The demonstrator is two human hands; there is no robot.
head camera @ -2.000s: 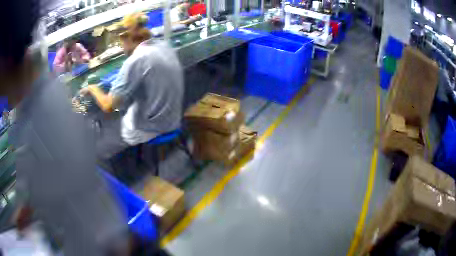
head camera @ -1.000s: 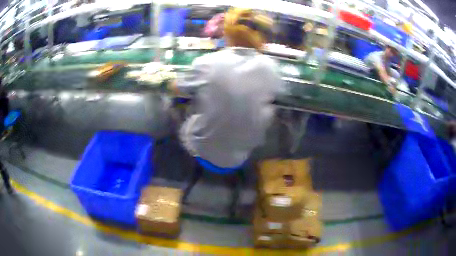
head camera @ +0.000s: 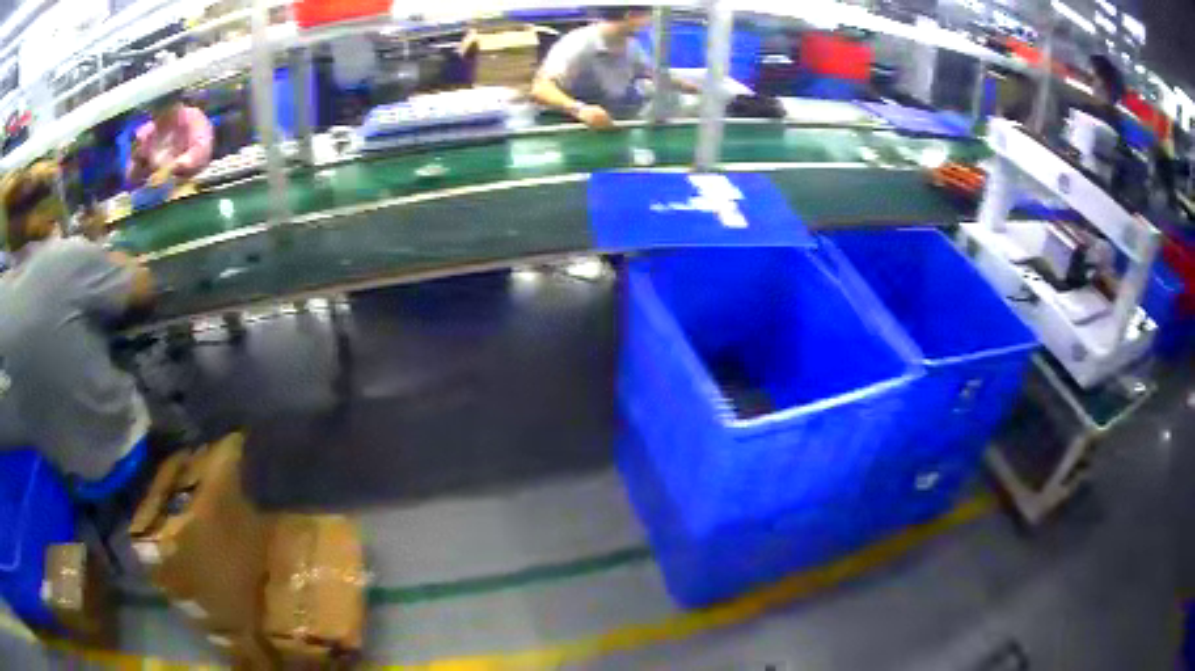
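Observation:
Neither of my hands is in the picture. A large blue tote stands nearest in front, right of centre, open at the top, with something dark at its bottom. A second blue tote stands against it on the right. A flat blue panel with white marks lies at the back edge of the first tote, beside the conveyor. Brown cardboard cartons stand on the floor at lower left.
A green conveyor line crosses behind the totes. A seated person in grey is at the left, and others work across the line. A white stand is at the right. A yellow floor line curves along the bottom.
The view has swung right since the last frame and come closer to the totes. The seated person and cartons have shifted to the left side.

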